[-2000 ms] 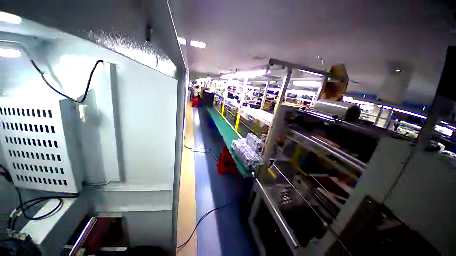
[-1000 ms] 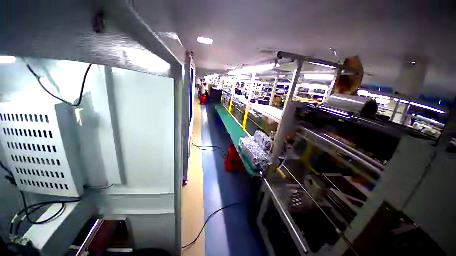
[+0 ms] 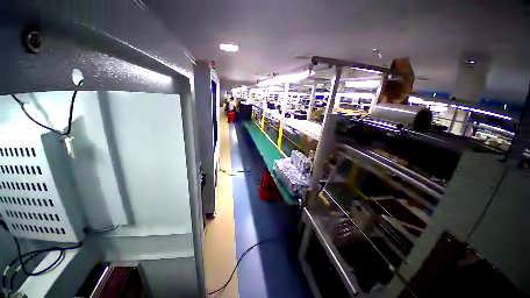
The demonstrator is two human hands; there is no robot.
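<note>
Neither of my hands is in view. Nearest on the left is the open white machine cabinet [image 3: 148,157], with a vented cover [image 3: 35,192] with rows of black slots inside it. Black cables [image 3: 43,256] curl below the cover. A dark reddish part with a metal rail [image 3: 116,282] shows at the bottom left, cut off by the edge. On the right, stacked shiny clear packs [image 3: 292,173] sit on the near end of a green belt conveyor [image 3: 264,148].
An open-frame machine [image 3: 360,215] with a large pale roll [image 3: 398,113] stands at the right. A black cable [image 3: 241,262] crosses the blue and tan aisle floor [image 3: 247,233]. A red object [image 3: 268,186] stands beside the conveyor. A blurred person [image 3: 232,105] shows far down the aisle.
The view has shifted, so the cabinet's edge sits further left and its inside lower. A neighbouring cabinet edge along the aisle now shows more. The packs look unmoved.
</note>
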